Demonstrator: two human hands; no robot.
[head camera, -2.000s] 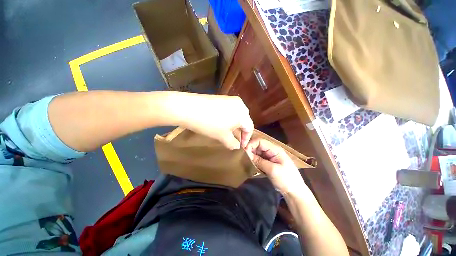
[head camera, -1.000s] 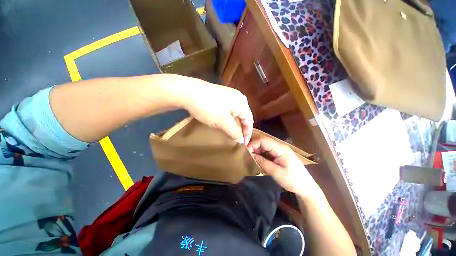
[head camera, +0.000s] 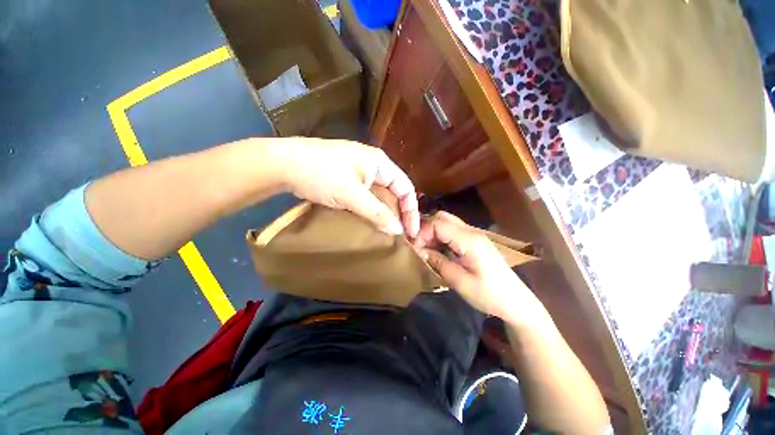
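Observation:
A tan-brown handbag (head camera: 340, 263) lies on my lap with its open mouth turned up and away from me. My left hand (head camera: 406, 228) reaches over it from the left, thumb and fingers closing on the bag's mouth edge near the middle. My right hand (head camera: 427, 246) comes from the lower right and pinches the same edge, its fingertips almost touching the left ones. A needle or thread between the fingertips cannot be made out. The inside of the bag is mostly hidden by my hands.
The wooden desk (head camera: 476, 76) on the right bears a second tan bag (head camera: 671, 85), white paper (head camera: 642, 246), a brown cylinder (head camera: 727, 278) and a pink item (head camera: 694, 342). An open cardboard box (head camera: 319, 106) stands on the floor. A white-rimmed bin (head camera: 463, 399) is by my knees.
My left hand's fingers are spread slightly more than before. The bag and both hands have moved slightly up and left in the view; both hands stay at the bag's edge.

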